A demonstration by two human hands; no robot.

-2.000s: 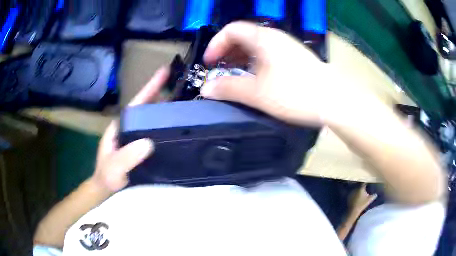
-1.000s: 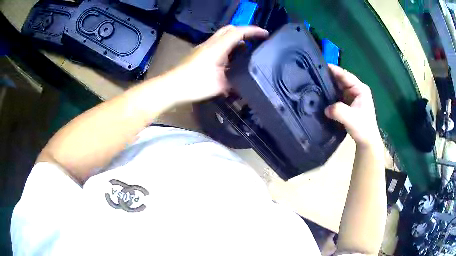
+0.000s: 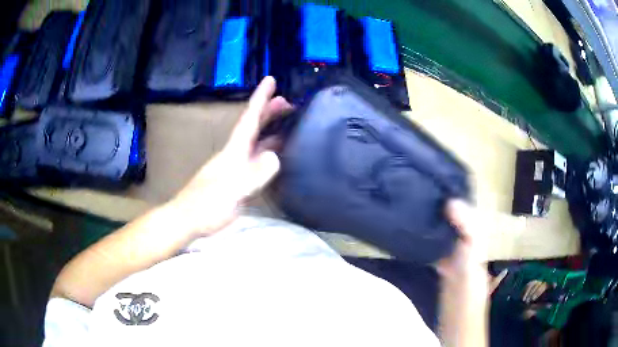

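A black plastic unit (image 3: 373,176) is held up in front of my chest, blurred, with the raised outlines of its flat cover facing me. My right hand (image 3: 461,234) grips its lower right end, fingers partly hidden behind it. My left hand (image 3: 254,152) is at its upper left end; the index finger points up and the other fingers are bent near the unit's edge. Whether the left fingers grip it is unclear. The unit's underside and inside are hidden.
Black covers (image 3: 112,51) and blue battery packs (image 3: 320,34) lie in a row at the back. Another cover (image 3: 88,142) lies at left. A black box (image 3: 535,179) is on the bench (image 3: 488,129) at right. Behind runs a green belt (image 3: 467,41). Another person's hand (image 3: 539,291) shows lower right.
The unit has turned and moved down, its cover still towards me. My right hand has moved down with it. My left hand has shifted left and its index finger now points up.
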